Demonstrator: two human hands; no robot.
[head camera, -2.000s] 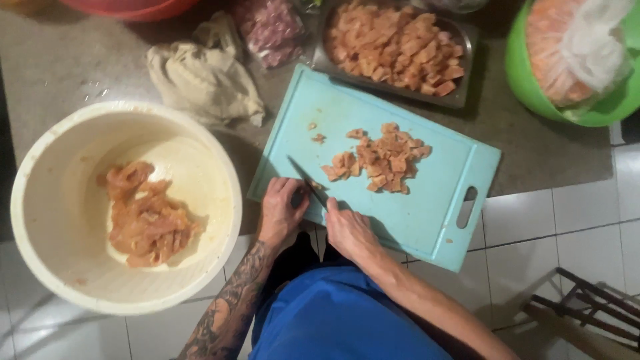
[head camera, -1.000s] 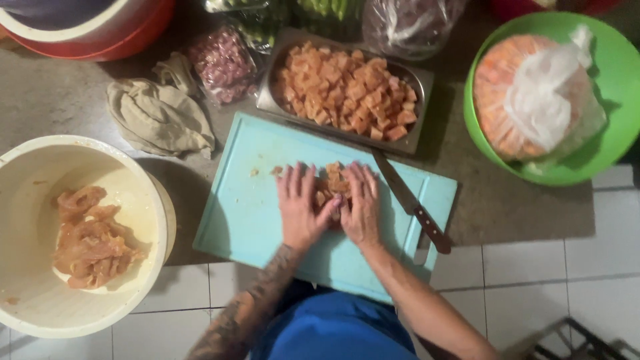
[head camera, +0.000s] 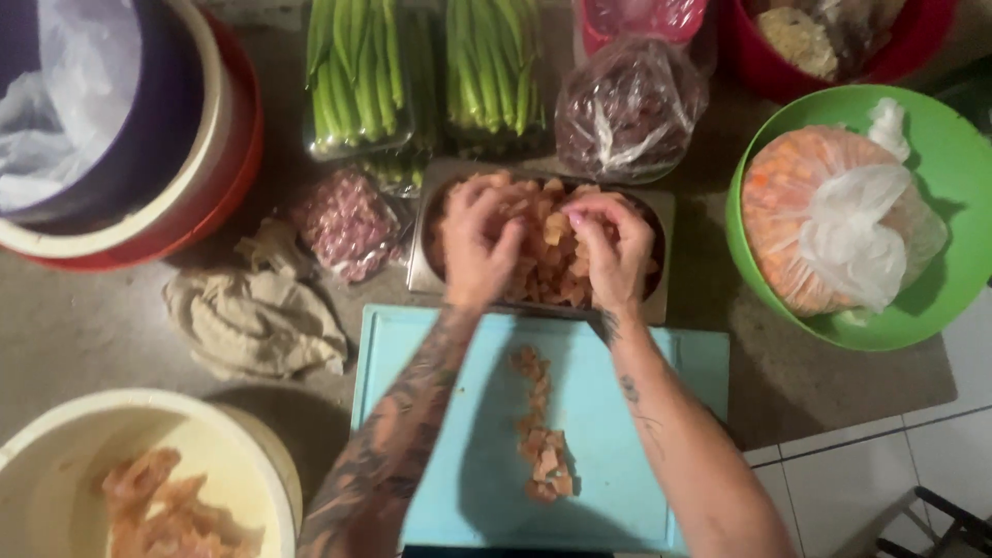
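Both hands are over a steel pan (head camera: 659, 298) full of diced raw meat (head camera: 542, 271). My left hand (head camera: 482, 240) is at the pan's left half, fingers spread and curved over the pieces; whether it grips any is hidden. My right hand (head camera: 616, 244) is at the right half, thumb and forefinger close together beside a pale piece of meat; a firm hold on it cannot be made out. Below the pan lies a light blue cutting board (head camera: 620, 465), with a narrow trail of small meat pieces (head camera: 546, 457) on it. The knife is mostly hidden under the right forearm, with a dark part showing at the board's top edge.
At lower left stands a cream tub (head camera: 271, 473) with larger raw meat pieces. A crumpled cloth (head camera: 256, 322) and bagged pink meat (head camera: 349, 225) lie left of the pan. Wrapped green vegetables (head camera: 356, 77) are behind; a green bowl (head camera: 930, 310) with a tied bag stands right.
Both hands have moved from the meat on the board up to the steel pan. Less meat lies on the board. The knife was in hand at first, then lay on the board's right side.
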